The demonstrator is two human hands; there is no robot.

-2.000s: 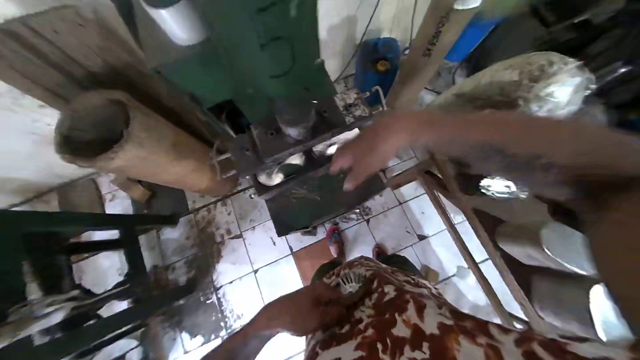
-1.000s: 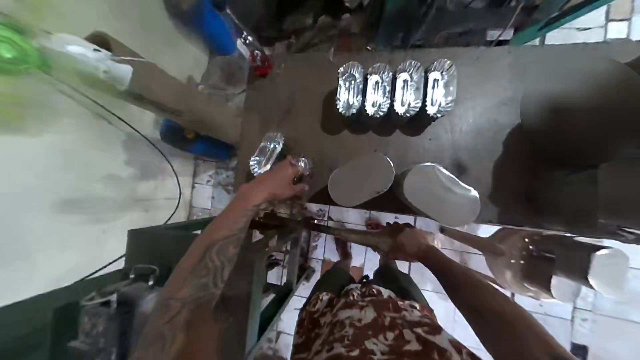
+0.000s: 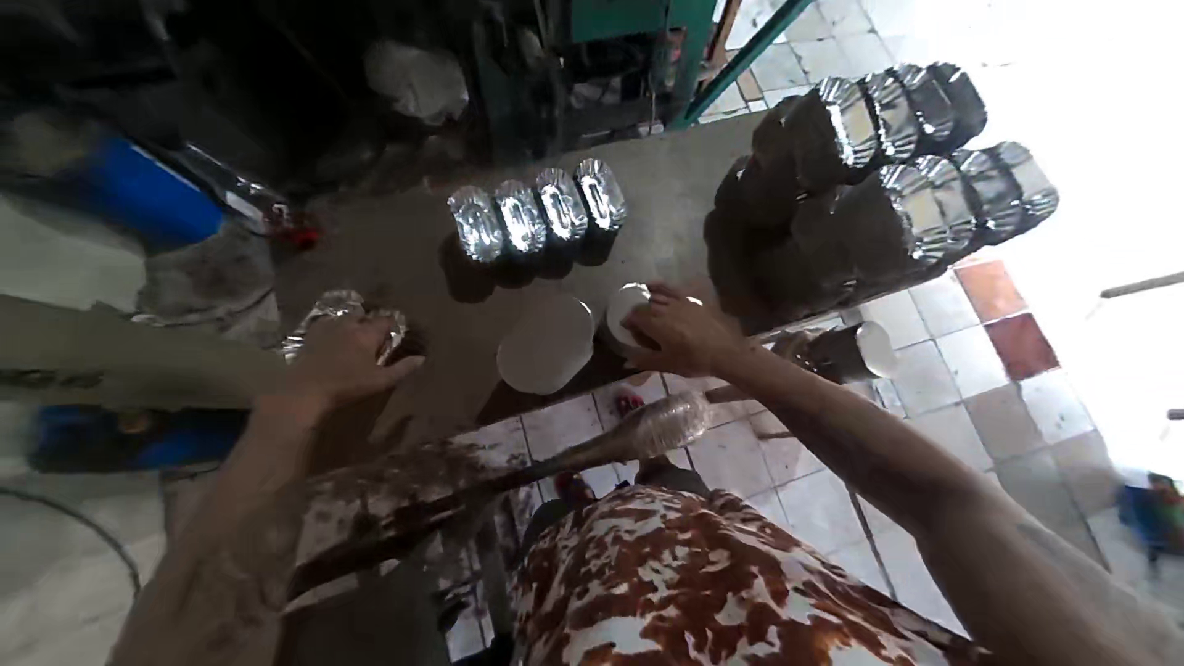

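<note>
My left hand (image 3: pixel 347 351) rests over crinkled foil trays (image 3: pixel 338 303) at the left end of the worktable; its grip on them is hidden. My right hand (image 3: pixel 680 328) lies on a stack of pale oval discs (image 3: pixel 626 305), fingers bent over the edge; whether they grip is unclear. Just left of that stack stands another stack of oval discs (image 3: pixel 546 344). Behind them is a row of several stacked foil trays (image 3: pixel 538 213), standing side by side.
More tall stacks of foil trays (image 3: pixel 971 199) stand at the table's right end. A plastic-wrapped pole (image 3: pixel 671 421) crosses before the table's front edge (image 3: pixel 546 404). Blue objects (image 3: pixel 153 190) lie at the left. Dark machinery stands behind the table (image 3: pixel 370 254).
My right hand has moved from the wrapped pole onto the disc stack. My left hand stays at the foil trays on the left. The view has turned, now showing more tray stacks at the right.
</note>
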